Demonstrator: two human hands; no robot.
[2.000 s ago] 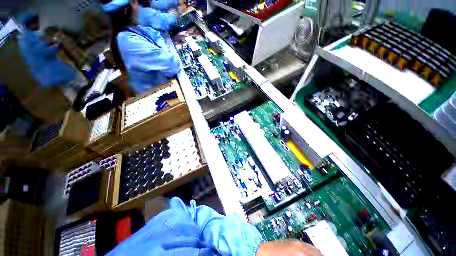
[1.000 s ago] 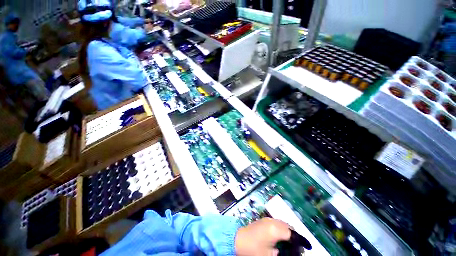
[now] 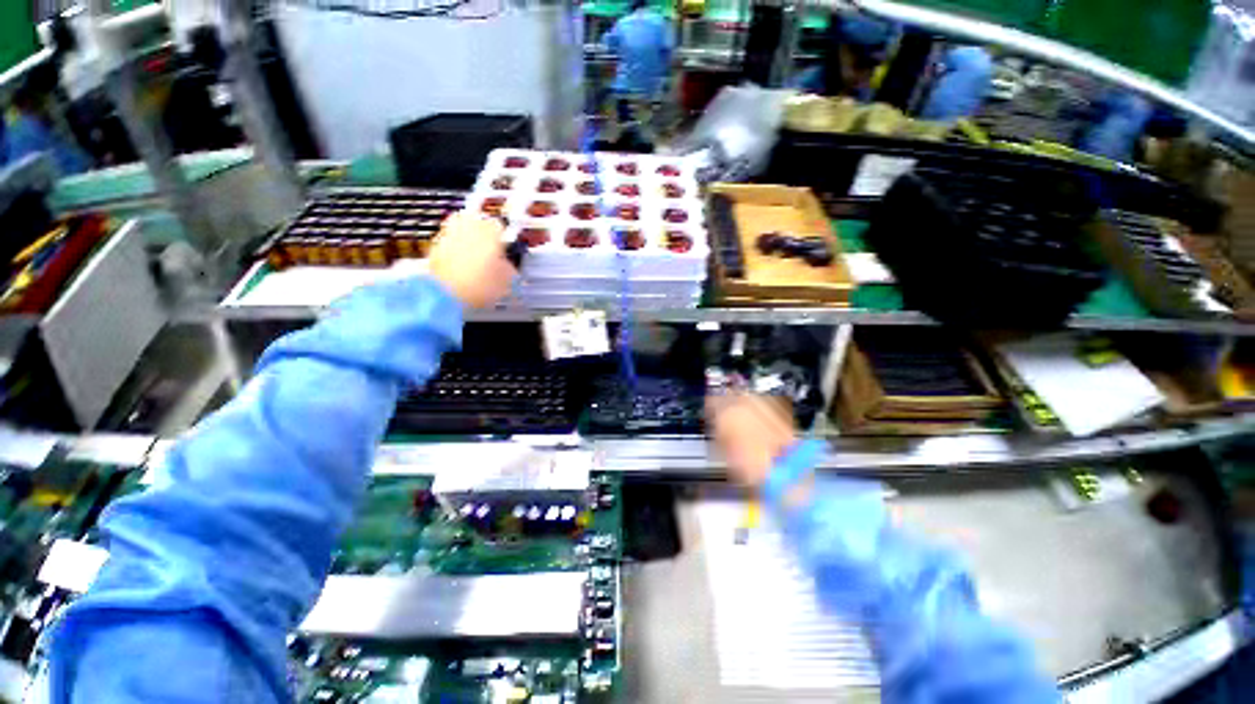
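Note:
My left hand (image 3: 475,259) is at the left edge of the stacked white foam trays (image 3: 606,285) on the upper shelf, which hold copper-red rings. Its fingertips show dark; whether it grips a ring is hidden. My right hand (image 3: 750,433), blurred, reaches into a lower-shelf bin of small metallic parts (image 3: 782,381); its fingertips are not clear. A light blue band is on the right wrist. A large green circuit board (image 3: 399,543) lies below my left arm, with a long pale heatsink (image 3: 447,605) and a shorter heatsink block (image 3: 512,470).
Orange-and-black blocks (image 3: 365,227) stand left on the upper shelf. A shallow cardboard box (image 3: 782,248) and black trays (image 3: 984,248) stand right. Black bins (image 3: 489,396) and a brown box (image 3: 915,378) are below. A printed sheet (image 3: 785,591) lies on the bench. People in blue are far behind.
The view has turned right toward the shelves. My left hand has moved from over the board up to the foam trays. My right hand has come into view at a bin.

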